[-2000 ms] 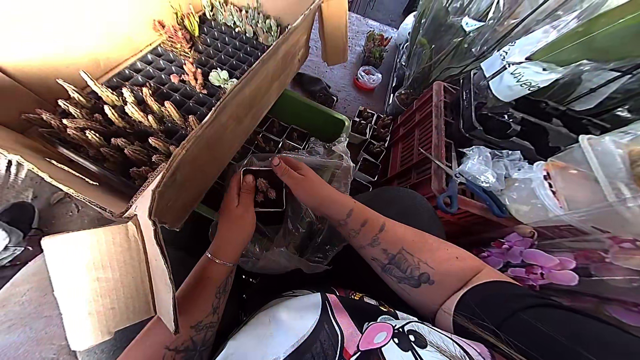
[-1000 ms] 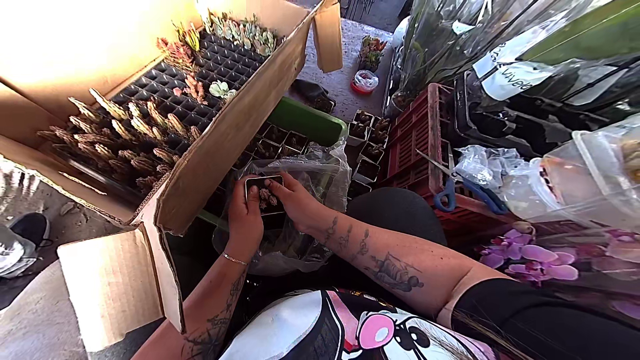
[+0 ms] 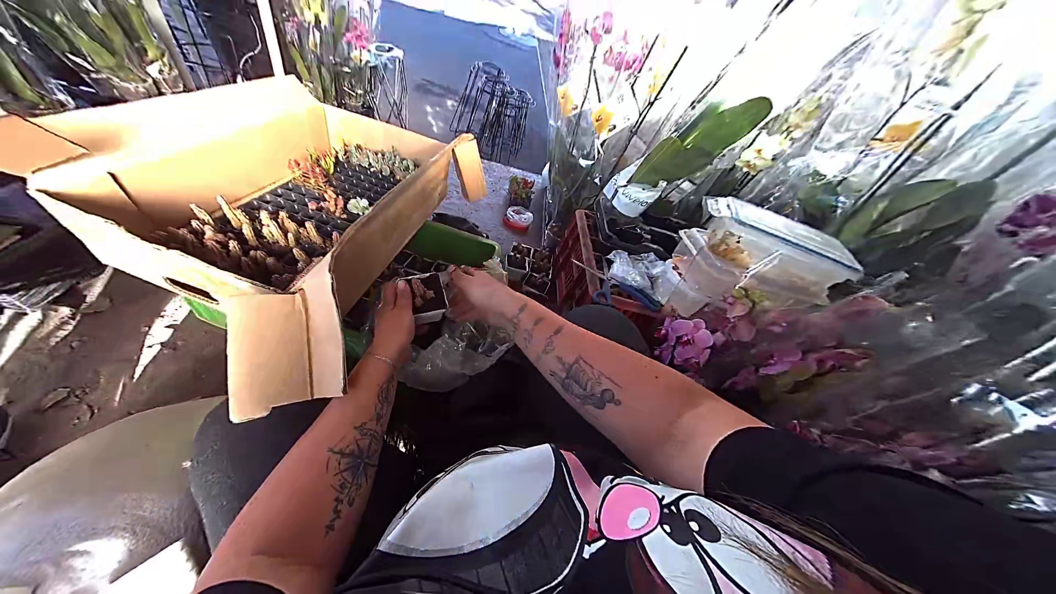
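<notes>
My left hand [image 3: 394, 320] grips the left side of a small square pot [image 3: 429, 299] with a light rim, dark soil and a small reddish-brown succulent. My right hand [image 3: 474, 294] is at the pot's right side; its fingertips are partly hidden, so its hold is unclear. A clear plastic bag [image 3: 450, 359] hangs crumpled below the pot, over my lap. Just left of the hands stands an open cardboard box [image 3: 388, 219], holding a black cell tray [image 3: 285, 198] with finger-shaped cacti [image 3: 252, 235] and small rosette succulents [image 3: 318, 177].
Behind the hands are a green tray [image 3: 450, 244] and several small pots [image 3: 528, 262]. On the right stand a red plastic crate [image 3: 575, 256], blue-handled scissors [image 3: 629, 295], clear plastic containers [image 3: 775, 247] and wrapped orchids [image 3: 689, 342]. A small red-rimmed tub [image 3: 518, 218] sits farther back.
The view has tilted up and shows more of the background. My right fingers, over the succulent a second ago, are now at the pot's right side. The bag sits lower, below the pot.
</notes>
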